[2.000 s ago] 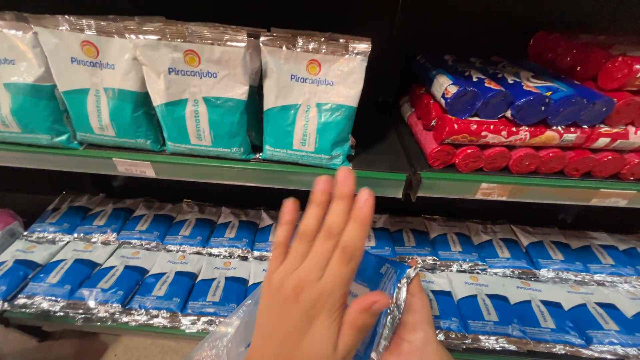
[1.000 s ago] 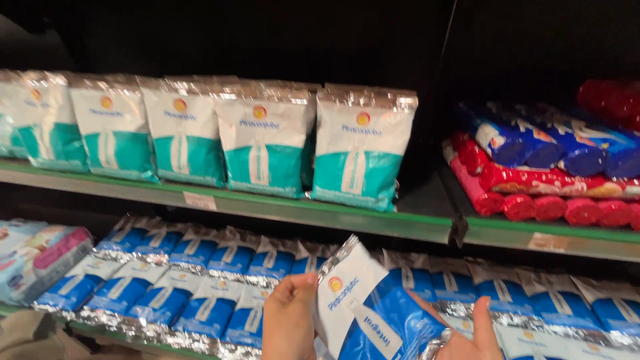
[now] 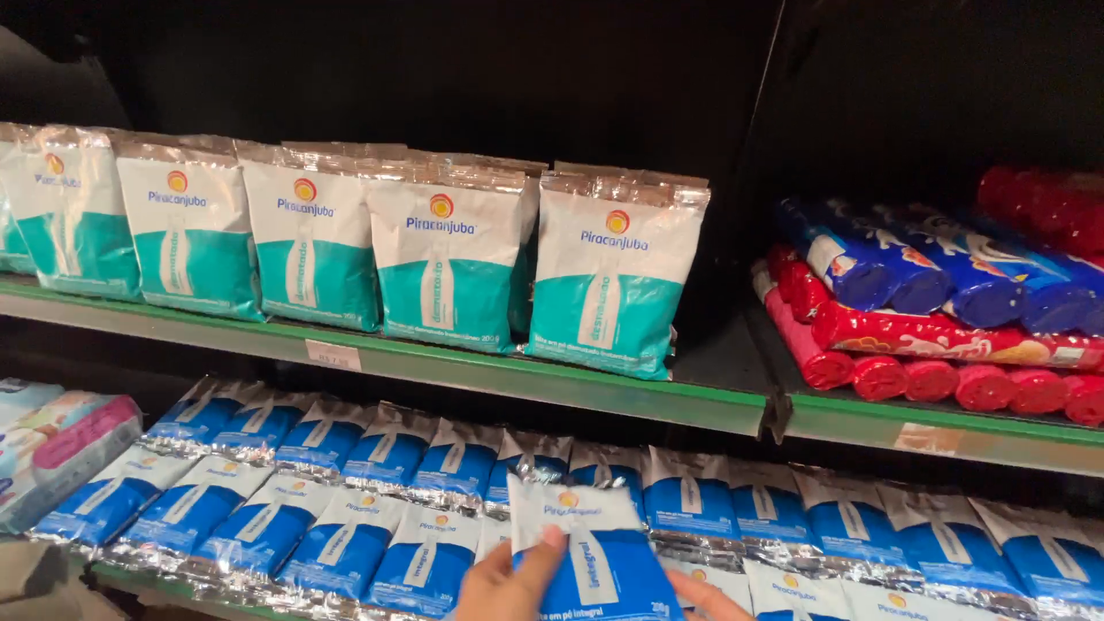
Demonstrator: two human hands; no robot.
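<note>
A blue and white Piracanjuba milk powder pouch (image 3: 595, 552) is held upright, its printed front facing me, at the bottom centre. My left hand (image 3: 517, 573) grips its left edge, the thumb lying on the front. At the pouch's lower right edge are the fingers of my right hand (image 3: 703, 595); most of that hand is below the picture. Behind the held pouch, rows of like blue pouches (image 3: 336, 543) lie on the lower shelf. On the upper shelf, teal and white milk powder pouches (image 3: 604, 285) stand in a row.
The upper shelf's green edge (image 3: 517, 388) runs above the lower pouches. Red cylindrical packs (image 3: 949, 332) and blue cylindrical packs (image 3: 987, 289) are stacked at the right. Plastic-wrapped packs (image 3: 69, 448) lie at the lower left, beside a brown object (image 3: 39, 578) at the corner.
The blue pouch, tilted between both hands a second ago, is now more upright and lower in the view. My left hand, spread open in front of it two seconds ago, now grips its edge.
</note>
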